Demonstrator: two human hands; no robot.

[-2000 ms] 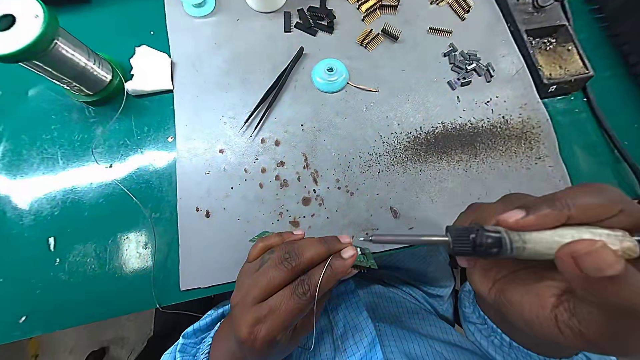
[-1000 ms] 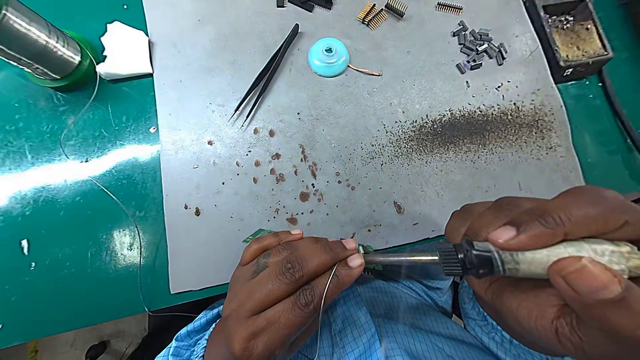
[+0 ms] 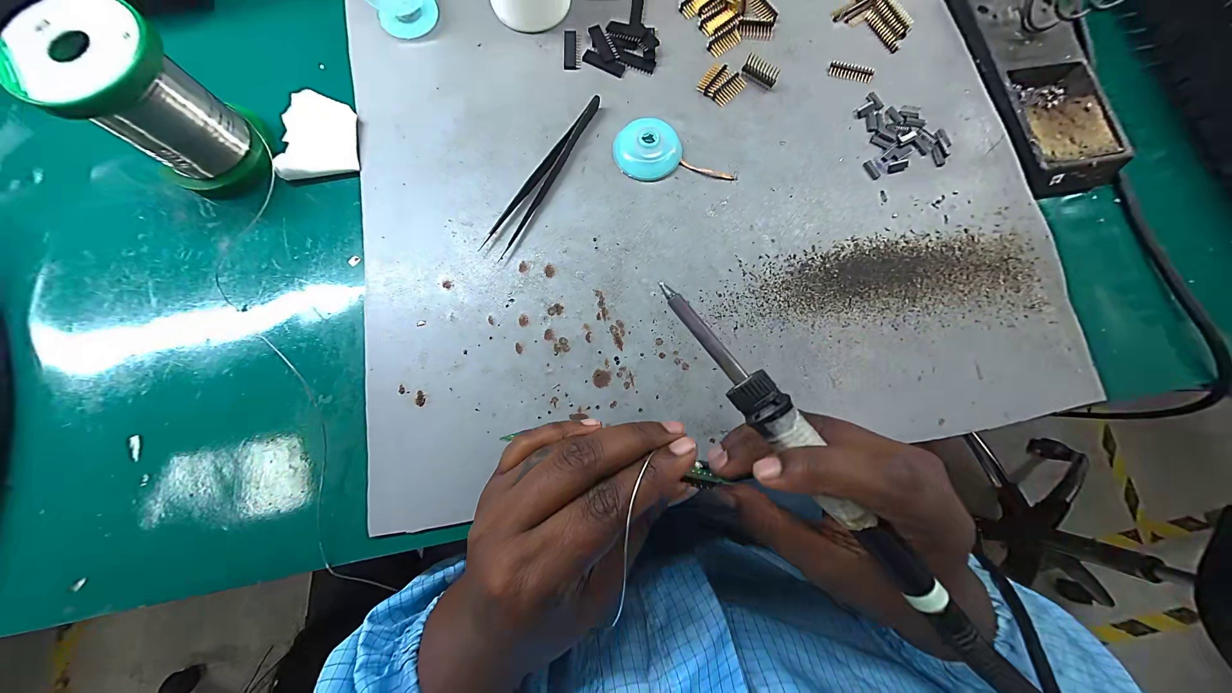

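Note:
My left hand (image 3: 587, 510) holds a small green circuit board (image 3: 707, 474), mostly hidden under its fingers, and pinches thin solder wire (image 3: 629, 529) between fingertips. In my right hand (image 3: 857, 491) lies a soldering iron (image 3: 784, 423), its bare metal tip pointing up and left, clear of the board. The right thumb and fingertips also touch the board's right end. The wire's run from the solder spool (image 3: 178, 115) crosses the green table at left. Black tweezers (image 3: 547, 178) lie above the hands, beside a turquoise round reel of copper desoldering braid (image 3: 648, 149).
A grey mat (image 3: 462, 481) with brown spots and dark specks covers the green table (image 3: 173, 404). Gold pin headers (image 3: 727, 29), black connectors (image 3: 616, 48) and small dark parts (image 3: 903, 135) lie at the back. An iron stand's sponge tray (image 3: 1068, 120) is at upper right; a white scrap (image 3: 318, 135) lies left.
The soldering iron has swung from pointing left at the board to pointing up and left, away from it. My right hand's fingertips have come to the board's right end. The left hand keeps its hold.

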